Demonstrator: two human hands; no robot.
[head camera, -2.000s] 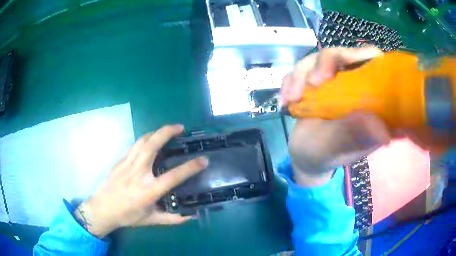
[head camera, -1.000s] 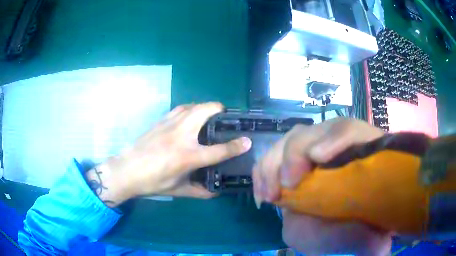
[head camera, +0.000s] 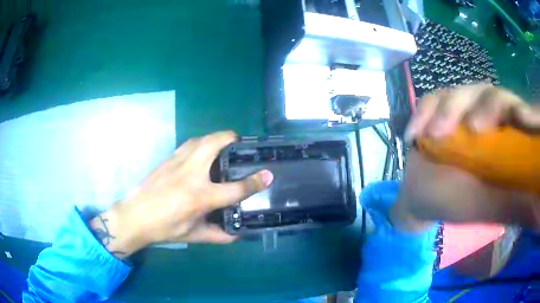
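Note:
A black rectangular device housing (head camera: 308, 186) lies flat on the green bench, with a shiny dark panel inside its raised rim. My left hand (head camera: 177, 192) holds its left end, one finger resting on the panel and the others around the edge. My right hand (head camera: 468, 148), blurred, is wrapped around an orange electric screwdriver (head camera: 494, 157) at the right, clear of the housing. The screwdriver is cut off by the right edge and its bit cannot be made out.
A white screw feeder (head camera: 355, 44) with a bright front ledge stands behind the housing. Thin black cables (head camera: 388, 151) run beside it. A red-pink tray (head camera: 453, 56) of small parts lies at the right. A white sheet (head camera: 89, 160) lies at the left, a dark case (head camera: 15, 53) at the far left.
My right hand and the screwdriver have moved from over the housing's right end up and to the right, uncovering it. My left hand still holds the housing. The whole view has shifted.

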